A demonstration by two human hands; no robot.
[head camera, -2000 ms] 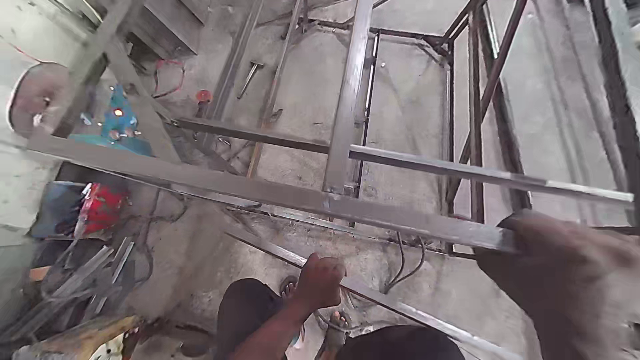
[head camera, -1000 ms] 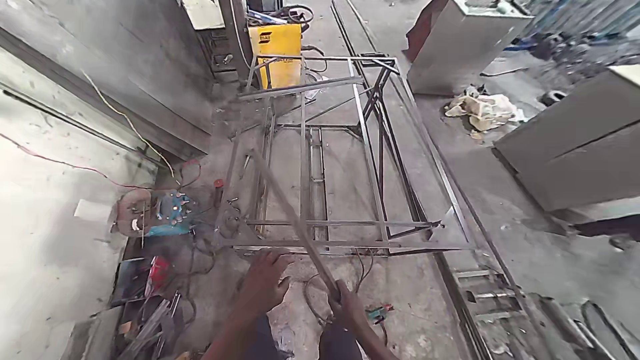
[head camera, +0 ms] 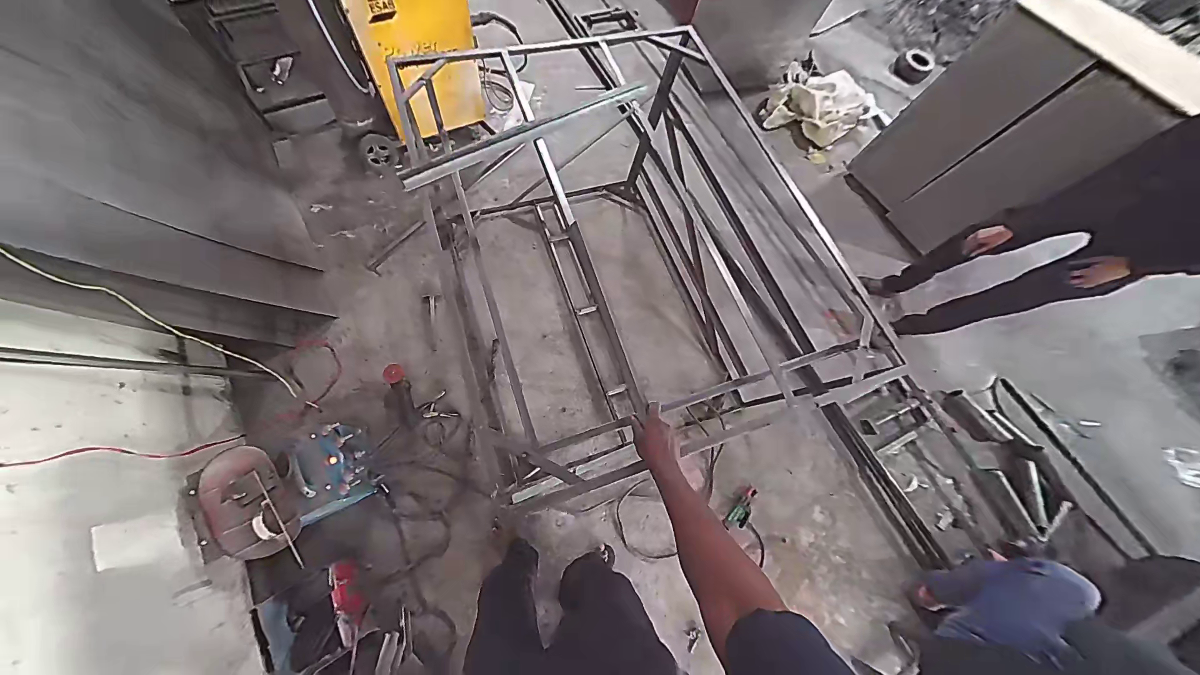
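My right hand point(head camera: 654, 439) is closed at the near side of a large welded steel-tube frame point(head camera: 757, 382), on the near end of a long metal tube point(head camera: 609, 333) that runs away over the frame. Whether this tube is loose or part of the frame cannot be told. My left hand is out of view. Across the far part of the frame lies a slanting metal bar point(head camera: 525, 136). Right of my forearm, a green-handled tool point(head camera: 741, 506) with a cable lies on the floor. A hammer point(head camera: 430, 309) lies left of the frame.
At the far left stands a yellow welding machine point(head camera: 422, 75). A blue device point(head camera: 333, 464), a brown welding helmet point(head camera: 242, 497), a red power tool point(head camera: 347, 600) and cables lie at left. One person point(head camera: 1031, 244) stands at right; another point(head camera: 1017, 600) is low at bottom right, near metal offcuts point(head camera: 994, 422).
My left hand has left the view. My right hand has moved forward to the frame's near side. The tube slanting between my hands no longer shows there. People now show at right.
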